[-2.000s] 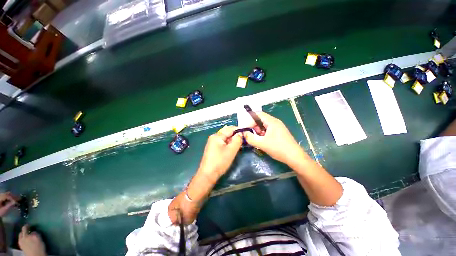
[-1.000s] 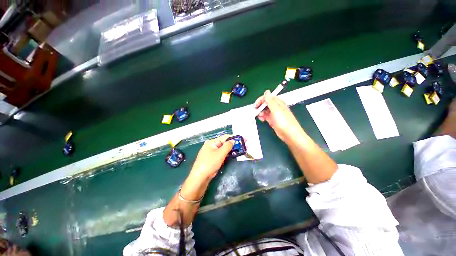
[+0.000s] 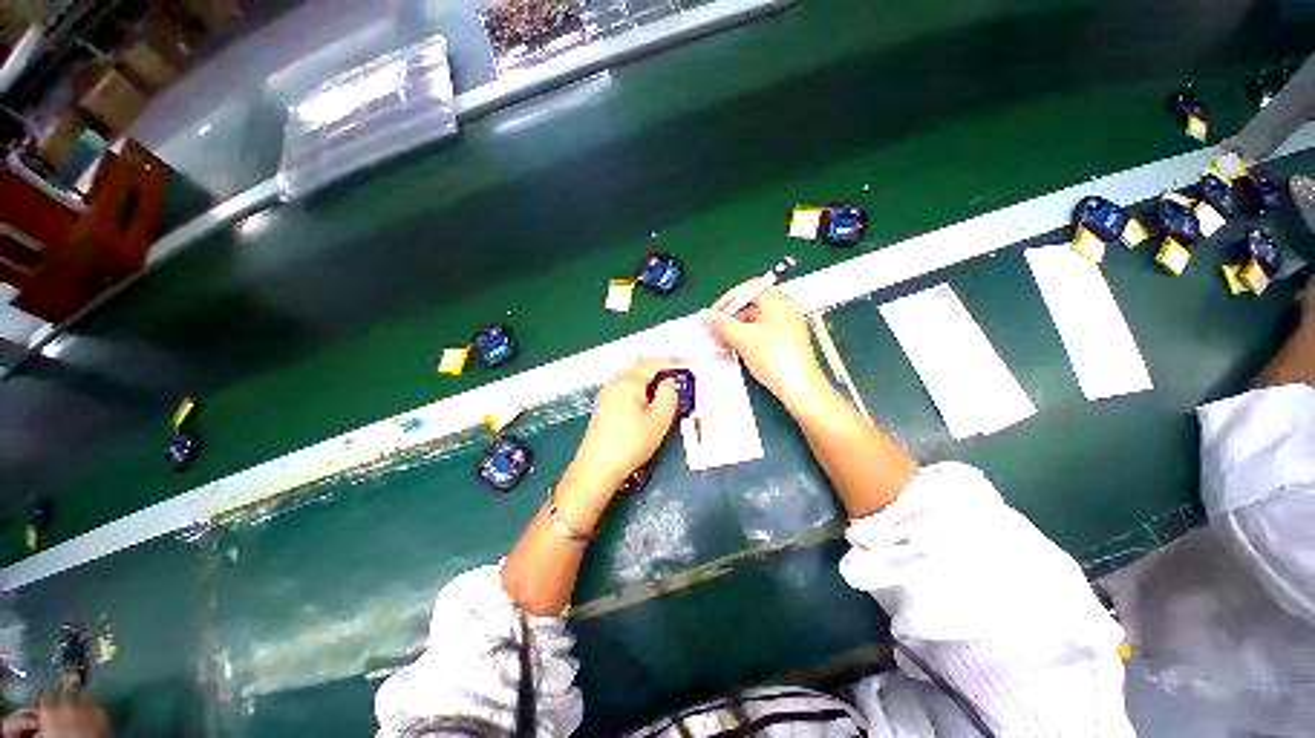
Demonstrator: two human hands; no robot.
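Note:
My left hand [image 3: 630, 421] holds a small black device unit [image 3: 675, 388] with blue inside, over the left edge of a white adhesive sheet [image 3: 725, 428]. The fingers cover part of the unit. My right hand [image 3: 764, 338] holds slim tweezers [image 3: 760, 287], their shiny end pointing up and right. Its fingertips are at the sheet's upper end, beside the metal rail. The tweezer tip is hidden or too small to tell. Another unit [image 3: 505, 461] with a yellow-edged tab lies on the bench left of my left hand.
Two more white sheets [image 3: 958, 361] [image 3: 1089, 320] lie to the right. Units, one of them here [image 3: 844, 224], are spaced along the green belt beyond the pale rail [image 3: 952, 239]. More cluster at far right. A person's sleeve [image 3: 1252, 476] is at right; a hand [image 3: 55, 718] is at lower left.
My right hand has moved down and left to the sheet's upper end. My left hand has tilted the unit and moved it slightly up. The belt units have shifted left.

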